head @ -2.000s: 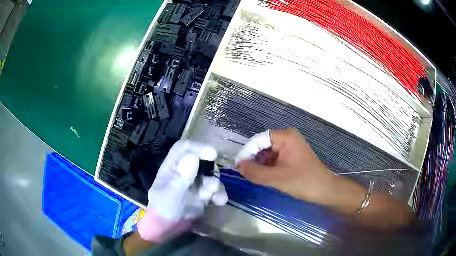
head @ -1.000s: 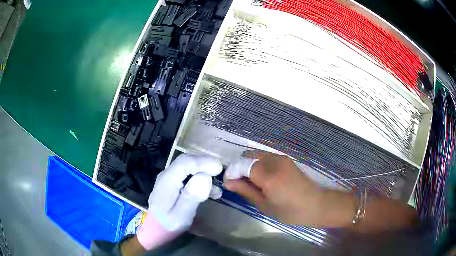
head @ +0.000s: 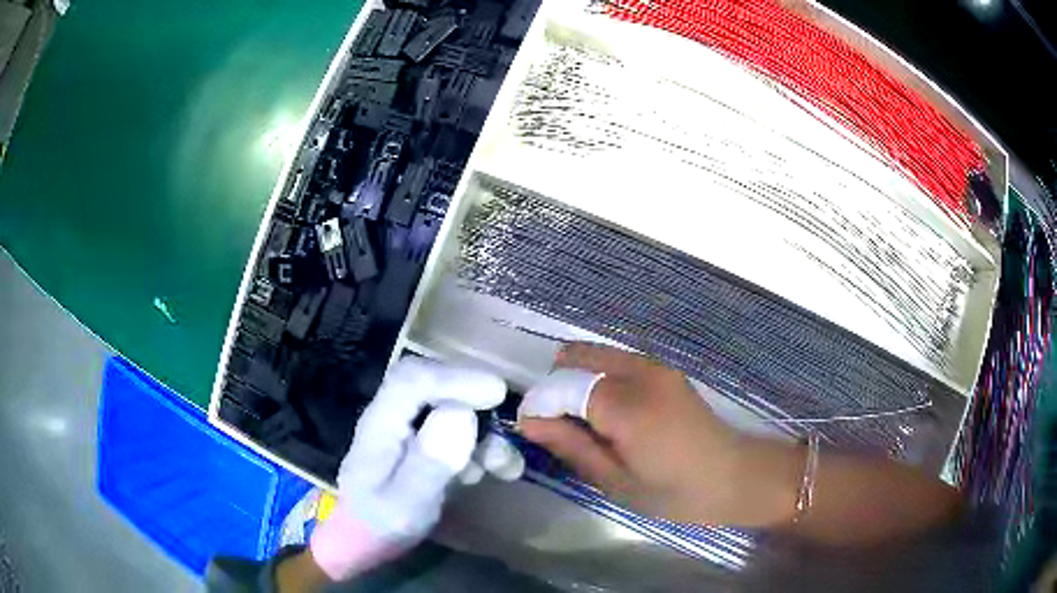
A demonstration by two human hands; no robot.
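Note:
My left hand (head: 412, 458), in a white glove with a pink cuff, is closed around a small black connector housing (head: 505, 408), mostly hidden by the fingers. My right hand (head: 638, 434), bare with white coverings on its fingertips, is close at the right of it. Its thumb and fingers pinch at the housing's right side. A wire seems to be between them, but its end and colour are hidden. Blue wires (head: 649, 521) lie in the nearest compartment, partly under my right hand.
The white divided tray (head: 988, 313) holds black housings (head: 348, 249) at left, then red wires (head: 811, 81), white wires (head: 742, 174) and dark wires (head: 672, 284). Mixed harnesses (head: 1020, 359) lie right of it. A blue bin (head: 180, 463) stands lower left, beside the green mat (head: 128, 174).
Since the first frame, my right hand has moved down and closed in on the housing at my left hand. Since the second frame, both hands have shifted only slightly.

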